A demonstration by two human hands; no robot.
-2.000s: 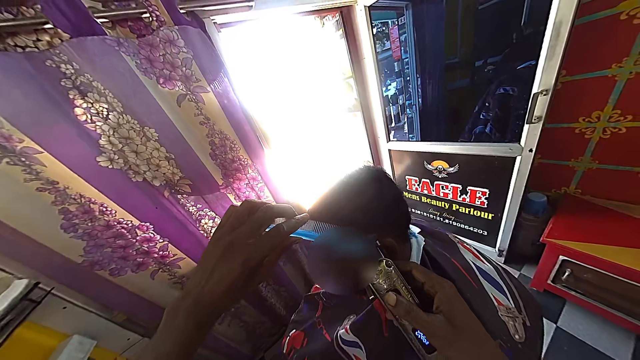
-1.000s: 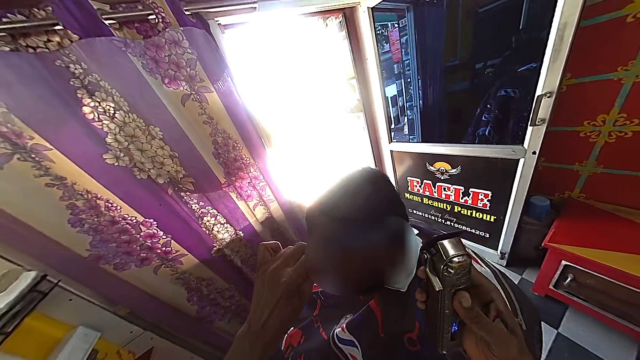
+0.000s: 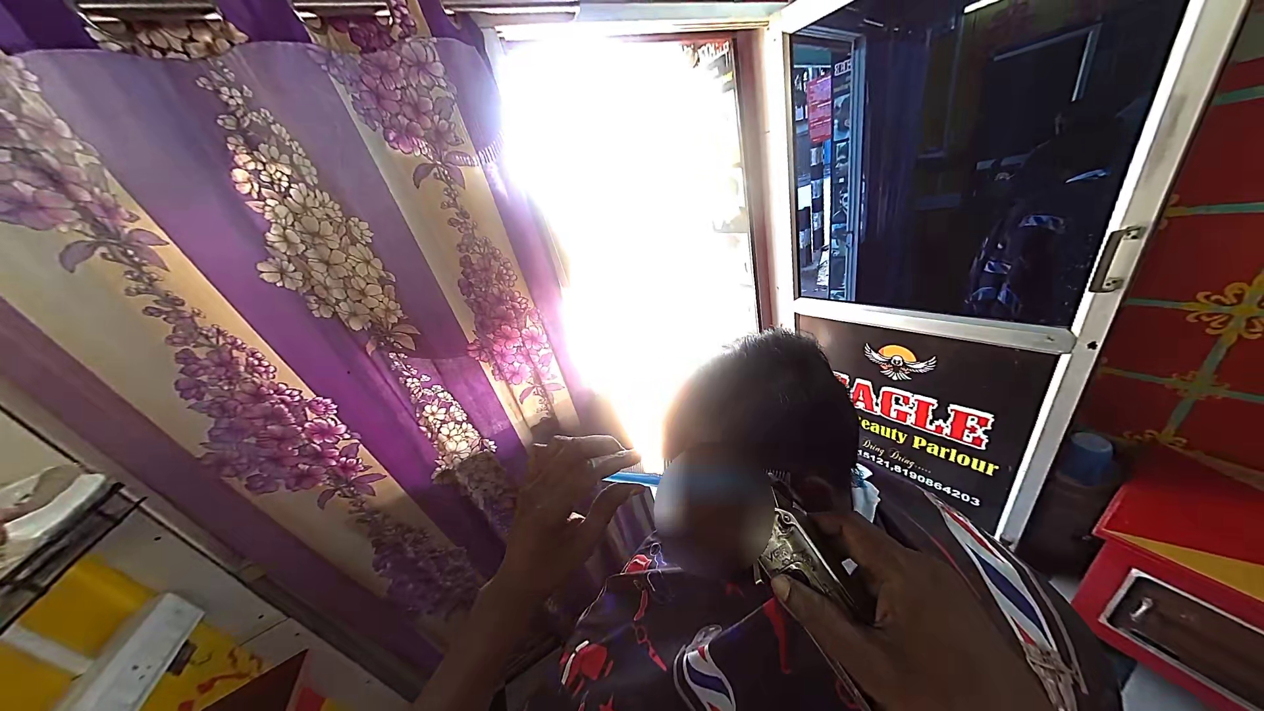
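A person with short dark hair (image 3: 790,395) sits in front of me under a dark barber cape (image 3: 731,632) with striped and red patterns. My left hand (image 3: 563,513), at the left of the head, pinches a blue comb (image 3: 632,478) between thumb and fingers. In my right hand (image 3: 908,612) is a metallic hair clipper (image 3: 805,563) with an ornate body. Its head end is close to the hair by the person's ear; whether it touches cannot be told. White paper or cloth (image 3: 865,494) shows at the neck.
A purple floral curtain (image 3: 296,227) hangs at the left, beside a bright doorway. Behind the person stands a glass door with a white frame (image 3: 938,326) and a dark sign panel. A red cabinet (image 3: 1175,553) and a blue cup (image 3: 1086,456) are at the right. Yellow and white furniture (image 3: 128,632) is lower left.
My right hand has brought the clipper from the right of the head in against its side. My left hand has risen from lower beside the face, and the blue comb shows again.
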